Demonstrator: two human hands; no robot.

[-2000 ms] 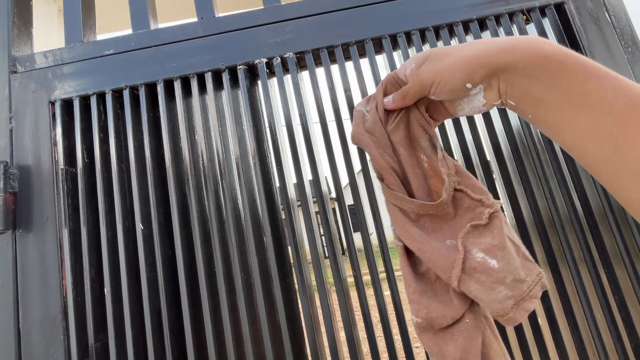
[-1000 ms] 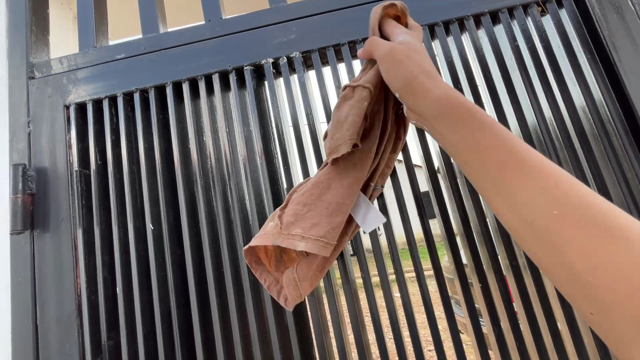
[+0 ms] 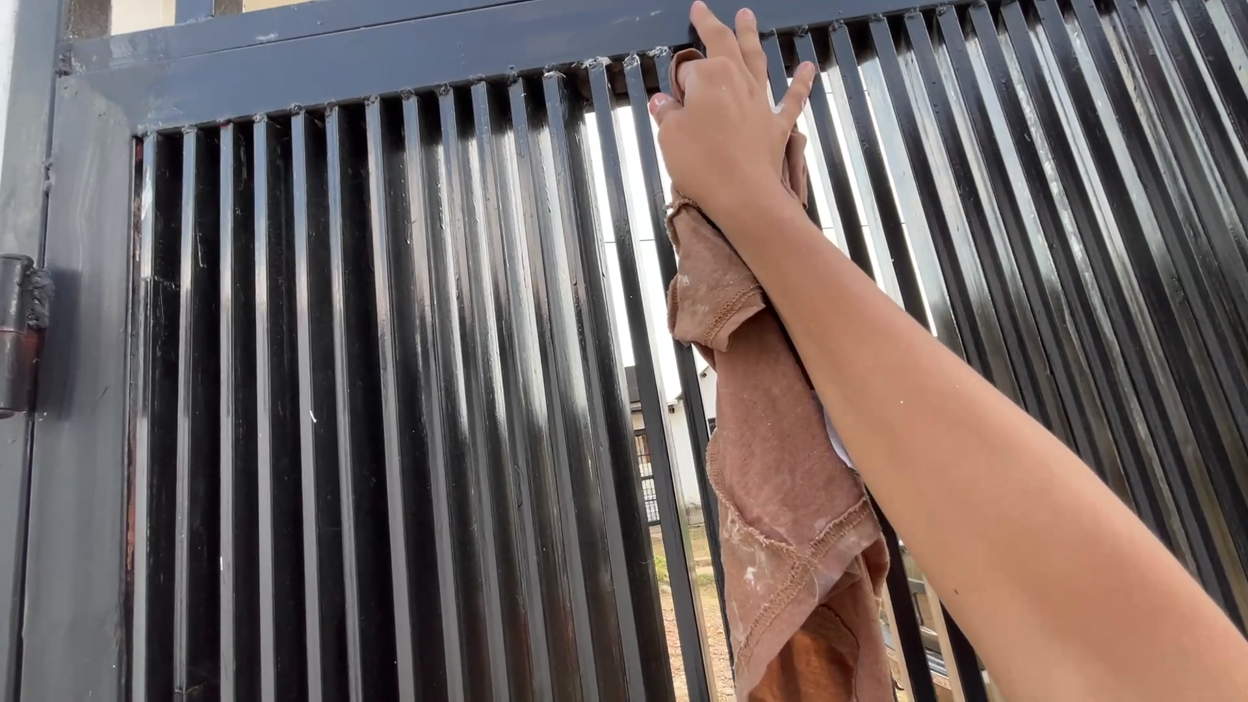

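My right hand (image 3: pixel 731 122) is raised near the top of a dark metal gate, back of the hand toward me, some fingers spread against the bars. A brown cloth (image 3: pixel 780 439) with stitched seams and pale smudges is held under the palm and between thumb and forefinger. It hangs down in front of the vertical bars (image 3: pixel 487 390), partly behind my forearm. The upper end of the cloth touches the bars just below the top rail (image 3: pixel 390 49). My left hand is out of view.
A hinge (image 3: pixel 18 331) sits on the gate's frame at the far left. Between the bars, a pale building (image 3: pixel 682 458) and ground with some grass show beyond the gate.
The right hand has gone from holding the cloth up in front of the gate to pressing it near the bars' top ends. The cloth now hangs more nearly straight down.
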